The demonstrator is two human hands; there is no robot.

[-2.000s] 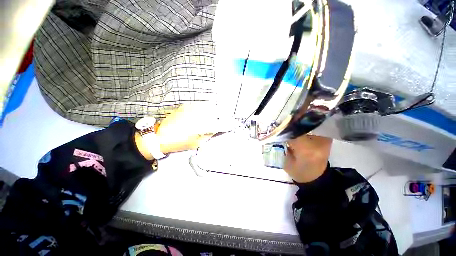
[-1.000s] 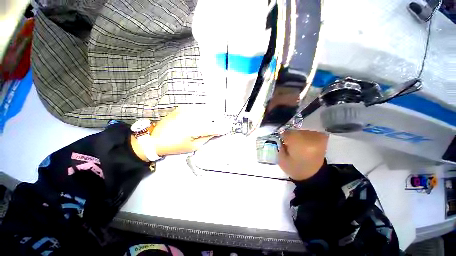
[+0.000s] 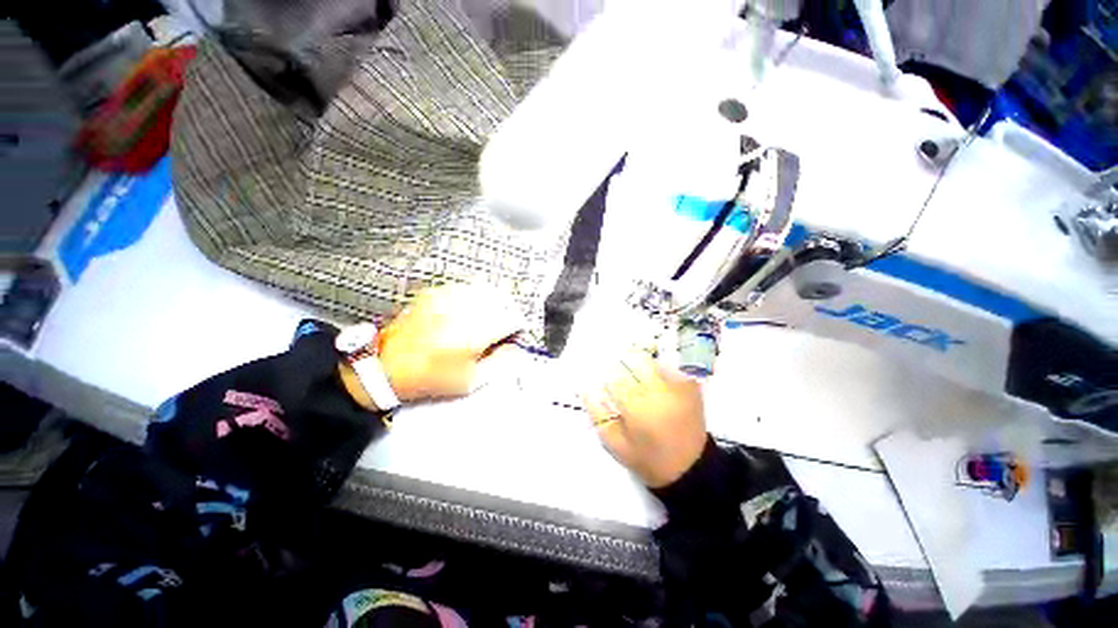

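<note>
The checked garment point(image 3: 356, 202) lies bunched on the white bed, left of the needle area. A dark band point(image 3: 576, 270) runs down along its right side towards my hands. My left hand point(image 3: 441, 344) lies on the garment's lower edge, with its fingers near the band's lower end; overexposure hides whether it grips the cloth. My right hand point(image 3: 650, 415) rests on the white bed with fingers partly spread, just left of and below the small grey-blue cylinder point(image 3: 698, 347). It shows nothing held. The presser foot area point(image 3: 650, 297) is small and washed out by glare.
The white sewing machine head point(image 3: 895, 321) with JACK lettering stands at the right. A measuring scale point(image 3: 503, 518) runs along the table's front edge. A pale angled card point(image 3: 926, 515) and coloured spools point(image 3: 991, 474) are at the far right. Red cloth point(image 3: 137, 108) is at the upper left.
My right hand has moved left from beside the cylinder onto the bed, nearer my left hand. The dark band now shows. The camera view has shifted back, showing more of the machine.
</note>
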